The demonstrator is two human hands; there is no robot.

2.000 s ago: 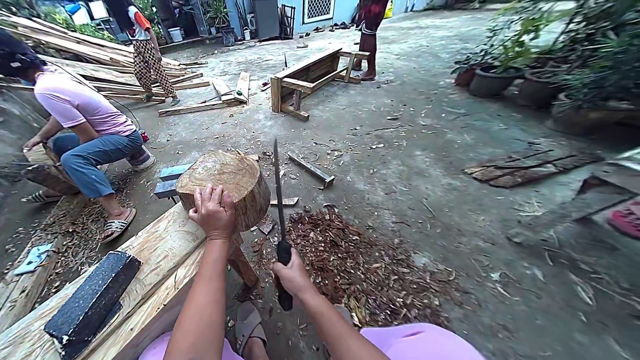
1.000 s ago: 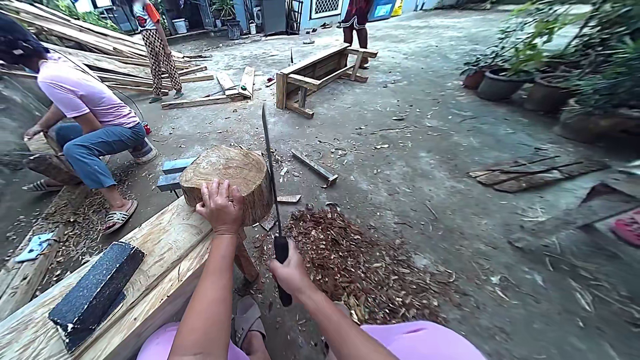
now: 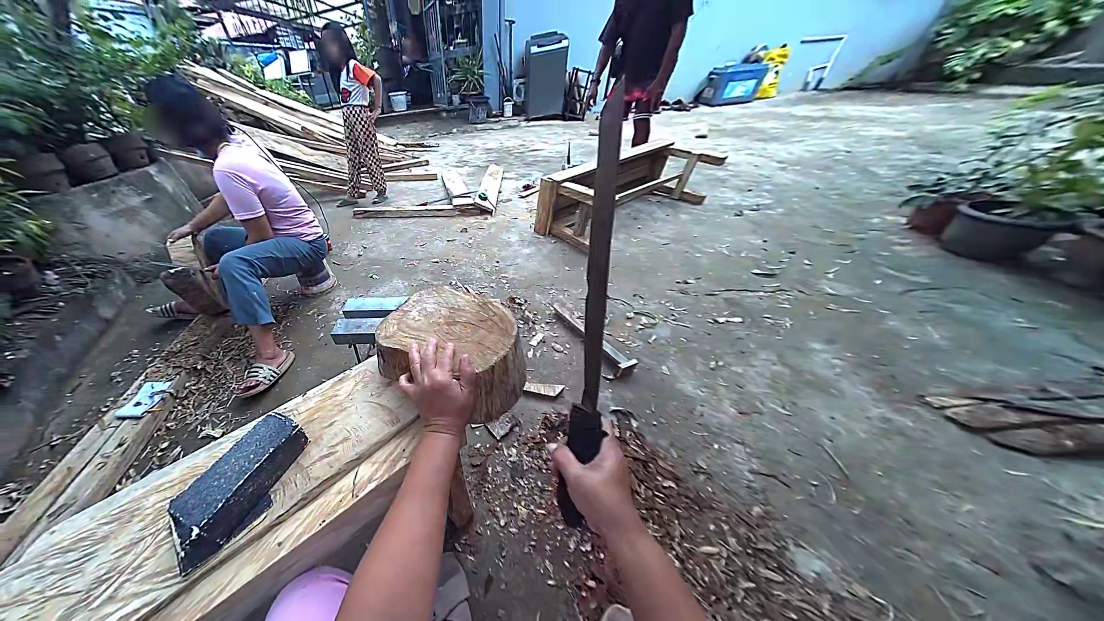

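Note:
A round wooden log block point(image 3: 453, 345) sits at the far end of a pale timber bench point(image 3: 345, 431). My left hand point(image 3: 440, 388) rests on its near top edge, fingers spread. In my right hand point(image 3: 595, 474) is the black handle of a long machete point(image 3: 602, 250), its dark blade pointing upward, to the right of the block and apart from it. On the bench, to the left of my left forearm, lies a dark speckled rectangular block point(image 3: 237, 487).
Wood chips point(image 3: 690, 526) cover the ground below my right hand. A metal bar point(image 3: 595, 341) lies beyond the log block. At left, a person point(image 3: 263, 190) sits holding wood. Farther back are two standing people, a wooden frame point(image 3: 638, 172) and stacked planks point(image 3: 267, 121).
The view has tilted upward, showing more of the yard behind. My left hand stays on the log block, and my right hand still holds the machete upright.

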